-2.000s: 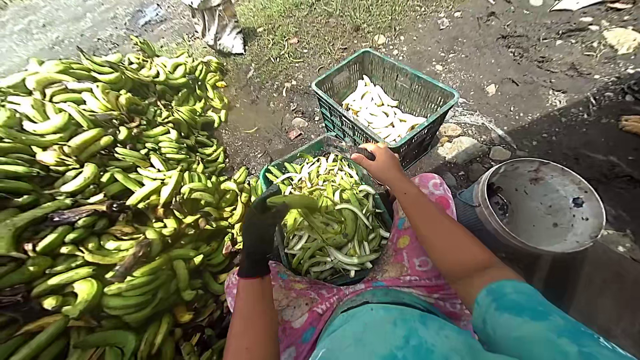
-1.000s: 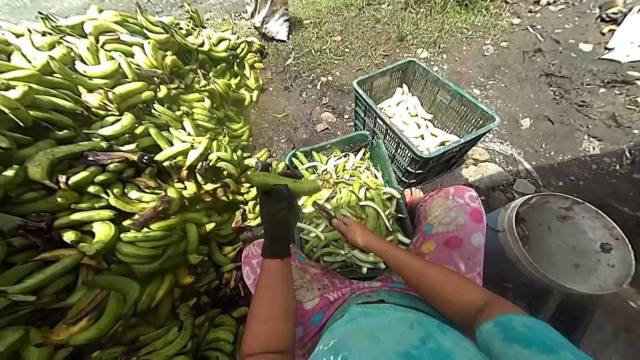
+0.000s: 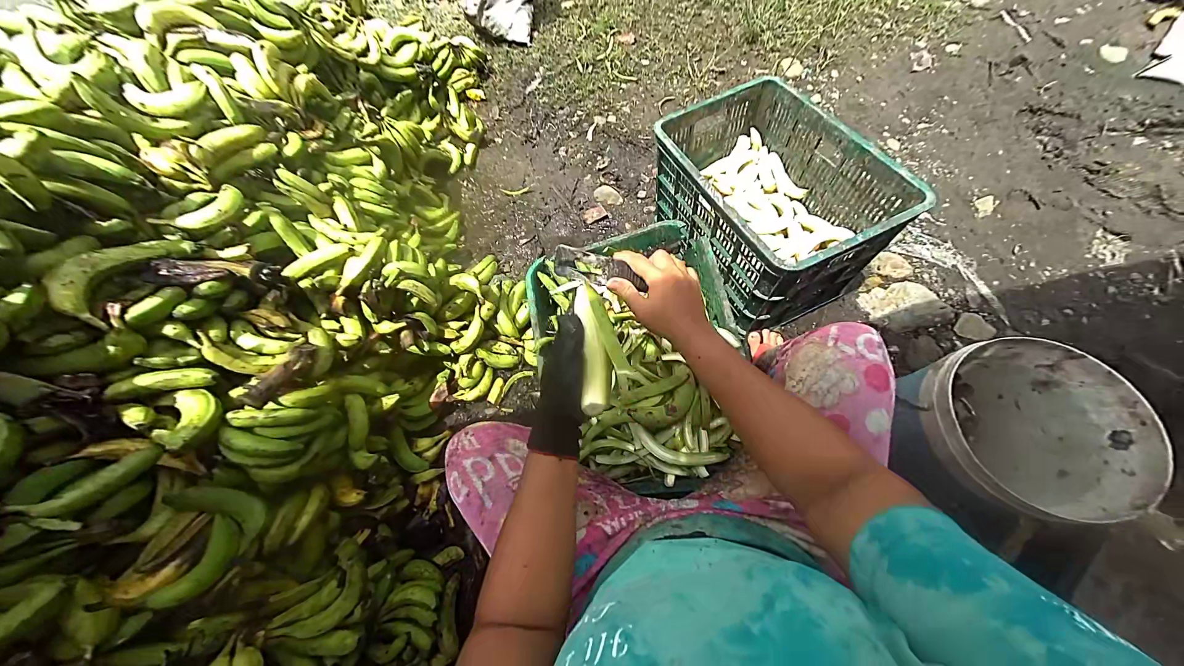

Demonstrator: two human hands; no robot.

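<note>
My left hand (image 3: 561, 375), in a black glove, holds a partly peeled green plantain (image 3: 593, 356) over a green plastic crate (image 3: 700, 242) filled with peel strips (image 3: 668, 407). A strip of green skin hangs loose along its pale flesh. Bare, my right hand (image 3: 662, 294) is closed around the dark handle of a peeling tool (image 3: 601, 267), whose metal part lies at the plantain's far end; whether it is a knife or a peeler I cannot tell. Behind and to the right, a second green crate (image 3: 795, 261) contains pale peeled plantains (image 3: 772, 199).
A large heap of green plantains (image 3: 213, 342) spreads over the ground at the left. A bucket with a round, dirty lid or top (image 3: 1059, 430) stands by my right knee. Stones (image 3: 905, 303) lie beside the second crate; grass and wet soil are beyond.
The plantain in my left hand was whole and green a second ago; pale flesh now shows on it. My right hand has moved up to the plantain's far end with the tool.
</note>
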